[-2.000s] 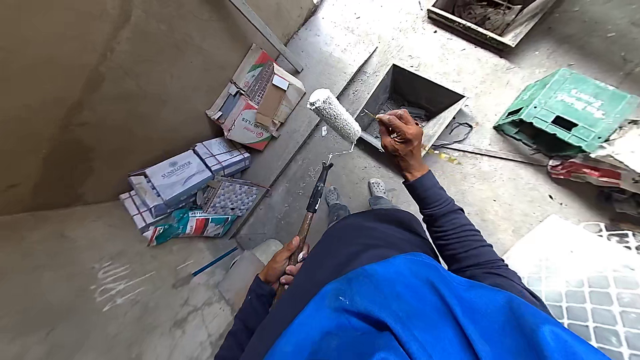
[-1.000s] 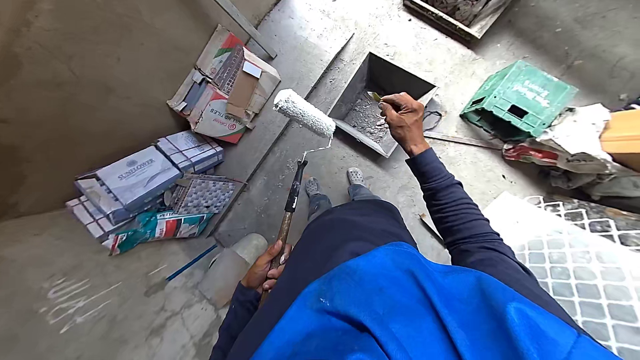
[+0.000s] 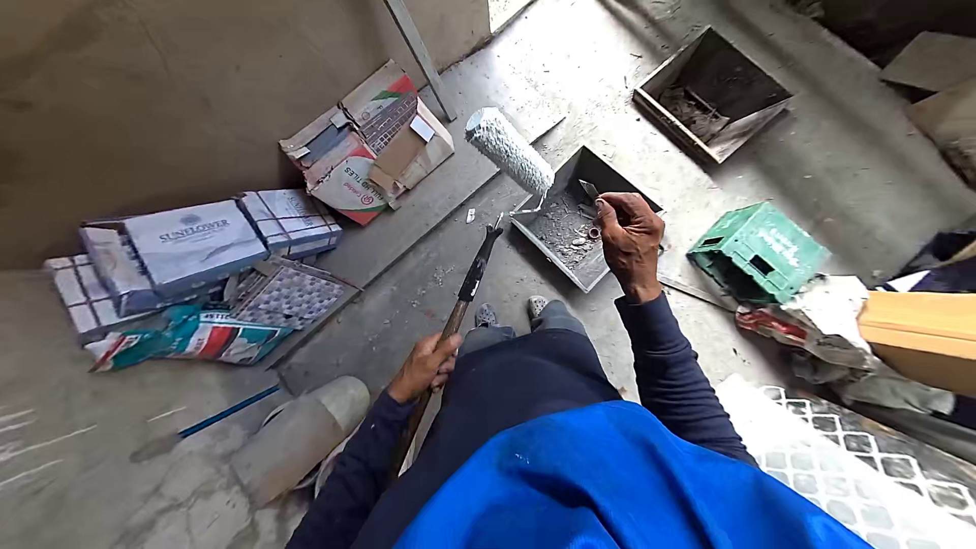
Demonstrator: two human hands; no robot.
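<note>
My left hand [image 3: 424,367] grips the long wooden pole of a paint roller [image 3: 509,150], whose sleeve is coated in whitish paint. The pole slants up and away from me, and the roller head is raised to the left of my right hand. My right hand [image 3: 632,242] pinches a small, thin, flat piece [image 3: 589,188] between thumb and fingertips; its exact kind cannot be told. Beneath that hand lies an open rectangular tray [image 3: 554,263] with grey rubble and dust in it.
A second box with debris [image 3: 715,158] stands farther off. At right are a green plastic crate [image 3: 755,252], an orange-brown box [image 3: 919,335] and a white lattice [image 3: 854,450]. Tile boxes [image 3: 194,244], a torn carton [image 3: 358,164] and a cylindrical container [image 3: 305,442] are at left.
The roller stays raised in my left hand. My right hand remains above the tray area with its fingers pinched. The view has shifted somewhat.
</note>
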